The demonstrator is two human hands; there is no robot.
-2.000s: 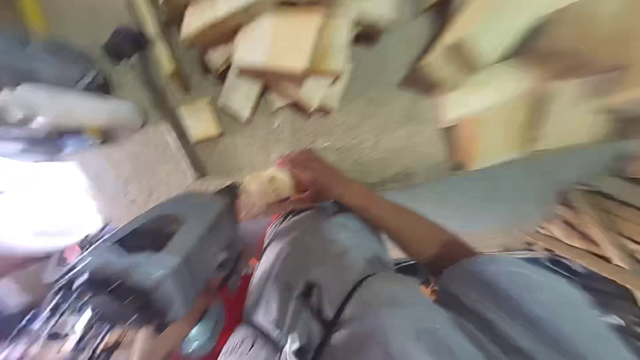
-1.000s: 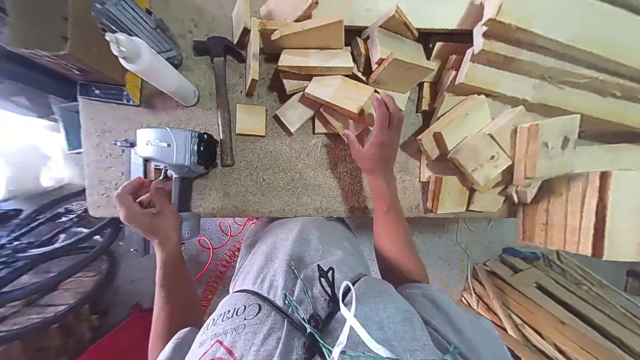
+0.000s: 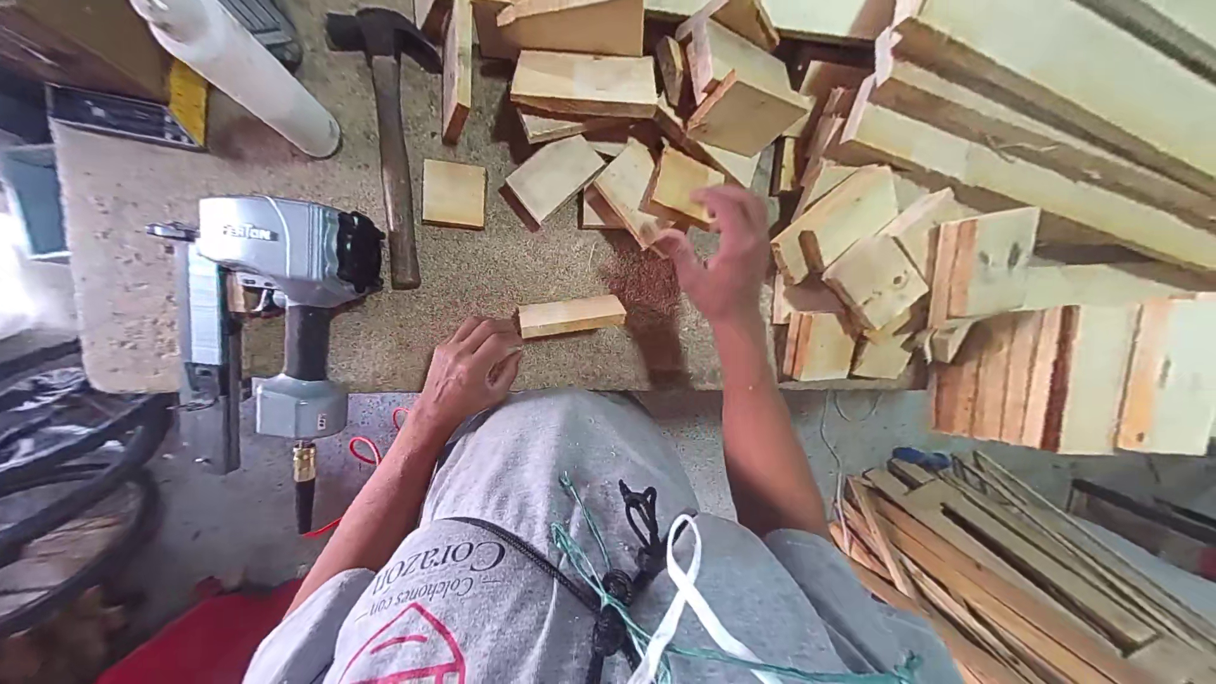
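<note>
A narrow wooden block (image 3: 572, 317) lies on the workbench near its front edge. My left hand (image 3: 475, 366) rests at the block's left end, fingers loosely curled; whether it grips the block is not clear. My right hand (image 3: 727, 252) is raised with thumb and fingers apart, beside a small wood piece (image 3: 682, 182) at the near side of the pile. A pneumatic nailer (image 3: 275, 242) lies at the left of the bench. Between it and a square wood piece (image 3: 454, 194) is a hammer (image 3: 394, 161).
A white plastic bottle (image 3: 252, 81) lies at the back left. Wood offcuts (image 3: 584, 84) are heaped at the back, with long boards (image 3: 1035, 123) and stacked blocks (image 3: 997, 370) at the right. Wood strips (image 3: 1026, 560) lie below the bench. A red hose (image 3: 364, 450) hangs near the nailer.
My left hand has moved right, away from the nailer, to the bench's front edge. The narrow block now lies beside it. My right hand remains near the pile, fingers apart.
</note>
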